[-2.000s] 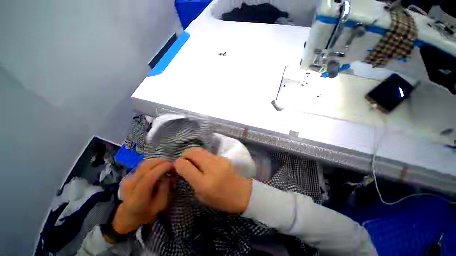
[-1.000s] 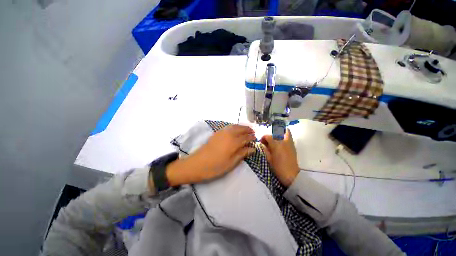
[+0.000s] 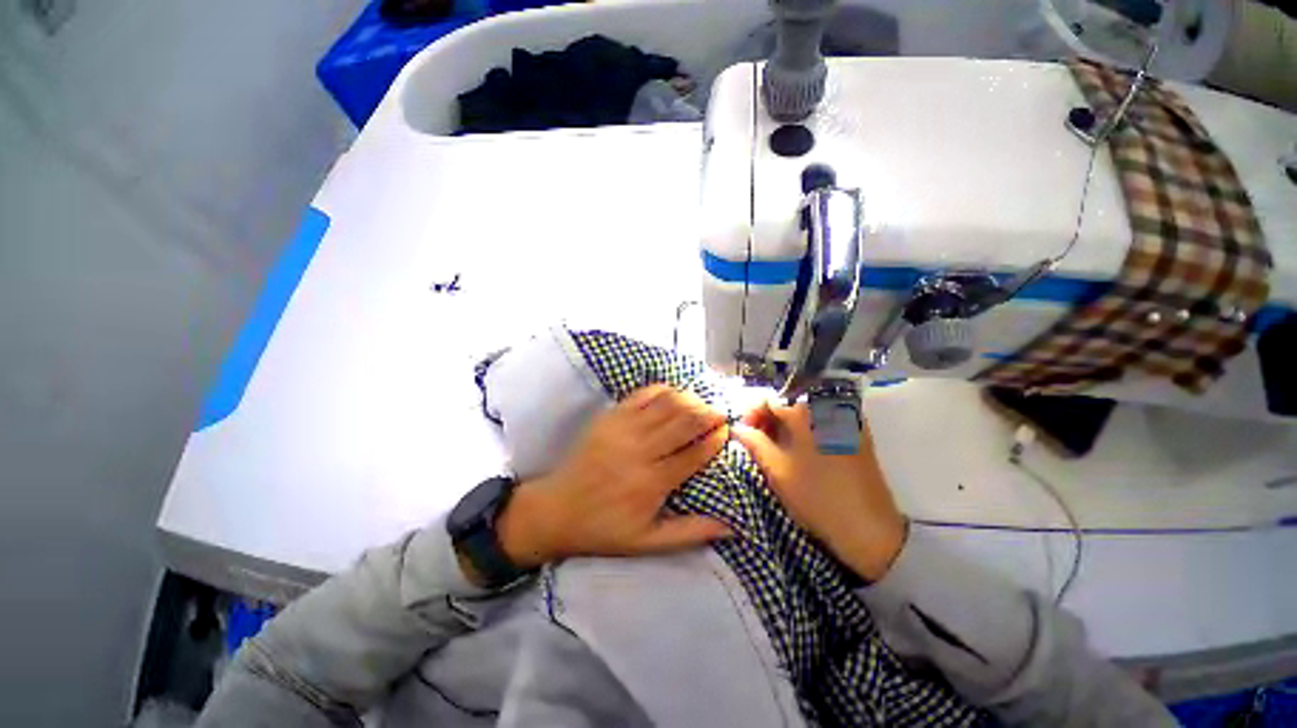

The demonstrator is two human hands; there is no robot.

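Observation:
The garment in work, with light grey fabric and small dark-and-pale checked fabric, runs from the lap up to the lit head of the lockstitch machine. Dark narrow edging shows along the grey panels. My left hand lies on the garment just left of the presser area, fingertips pinching the checked fabric. My right hand holds the fabric's edge close beside it, partly behind the machine's small grey block. The fingertips of both hands nearly meet. The needle and presser foot are lost in glare.
Brown plaid cloth drapes over the machine arm. A smartphone with a white cable lies under the arm. Dark cloth sits in the recess at the back. A blue crate is at back left, and a small dark scrap lies on the table.
The garment has come up from the lap onto the table at the machine. Since one second ago the view has moved closer, and my hands still hold the checked fabric near the presser area.

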